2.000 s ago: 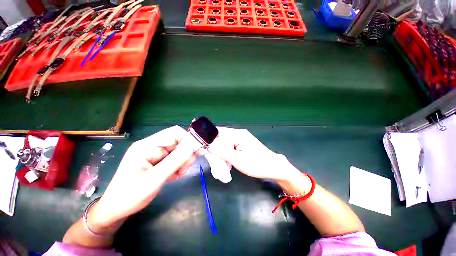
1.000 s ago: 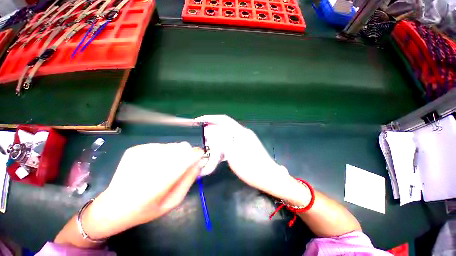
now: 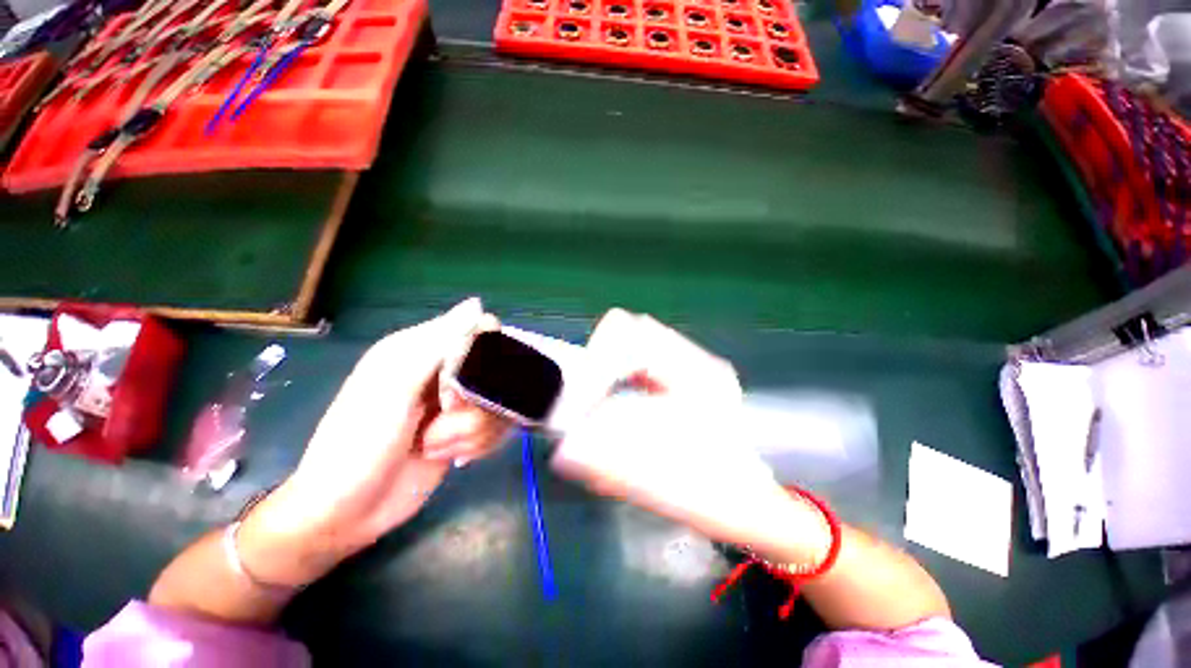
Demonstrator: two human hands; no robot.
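My left hand (image 3: 379, 418) holds a square watch (image 3: 509, 377) by its left side, dark glossy face up. My right hand (image 3: 666, 431) is curled at the right side of the watch, over its pale strap (image 3: 546, 345). A blurred pale band (image 3: 816, 433), seemingly the strap, shows beyond the right hand. The hands are overexposed, so finger detail and any cloth in the right hand cannot be made out. A thin blue stick (image 3: 538, 522) lies on the dark green mat below the watch.
At left are a red parts bin (image 3: 146, 392) and a clear bottle (image 3: 222, 431). A red tray (image 3: 248, 137) with strapped watches is upper left, another red tray (image 3: 653, 50) at the back. A white card (image 3: 960, 509) and clipboard papers (image 3: 1149, 418) are at right.
The watch, edge-on a second ago, is turned face up in my left hand. The blurred pale band has swung from the left to the right. My right hand has shifted right.
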